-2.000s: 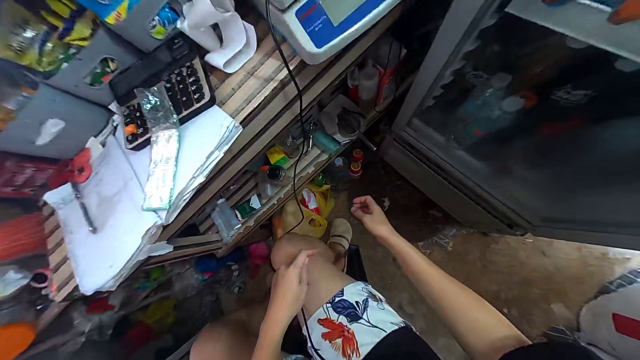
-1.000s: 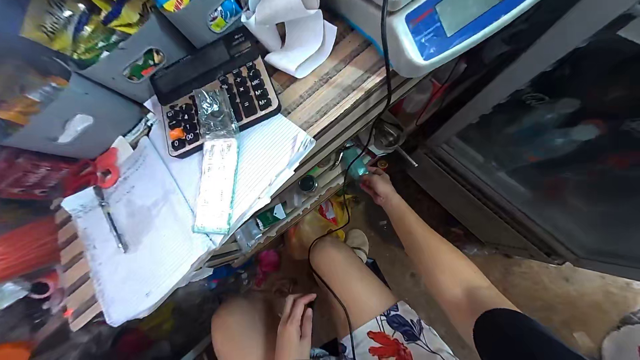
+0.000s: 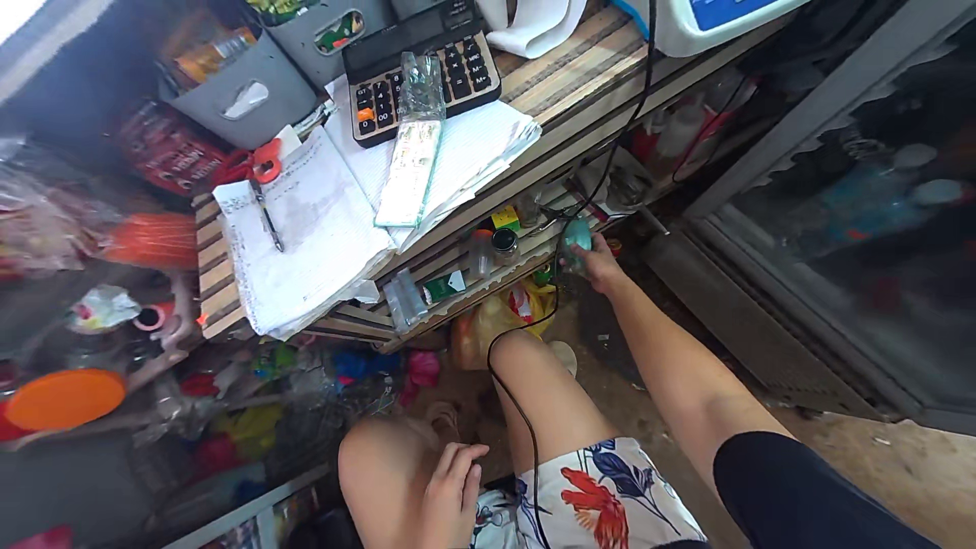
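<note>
My right hand (image 3: 598, 263) grips a teal translucent object (image 3: 577, 240), perhaps a small bottle, at the edge of the low slatted shelf. My left hand (image 3: 456, 488) rests over my lap with nothing seen in it. Left of the teal object on that shelf stand a jar with a dark lid (image 3: 504, 242), a yellow box (image 3: 505, 218) and a green packet (image 3: 444, 287). Above, on the slatted table, lie an open notebook (image 3: 305, 229) with a pen (image 3: 268, 221) and a calculator (image 3: 457, 72) partly under a clear plastic packet (image 3: 412, 164).
A black cable (image 3: 648, 84) hangs down across the shelf and my leg. A white scale (image 3: 682, 30) sits at the table's back edge. A glass-fronted cabinet (image 3: 862, 221) stands at right. Grey bins (image 3: 259, 99) line the back left, and a yellow plastic bag (image 3: 496, 320) lies below the shelf.
My right hand has moved from open space beside the shelf to the shelf's edge and closed on the teal object. My left hand has come off my thigh. The view has shifted.
</note>
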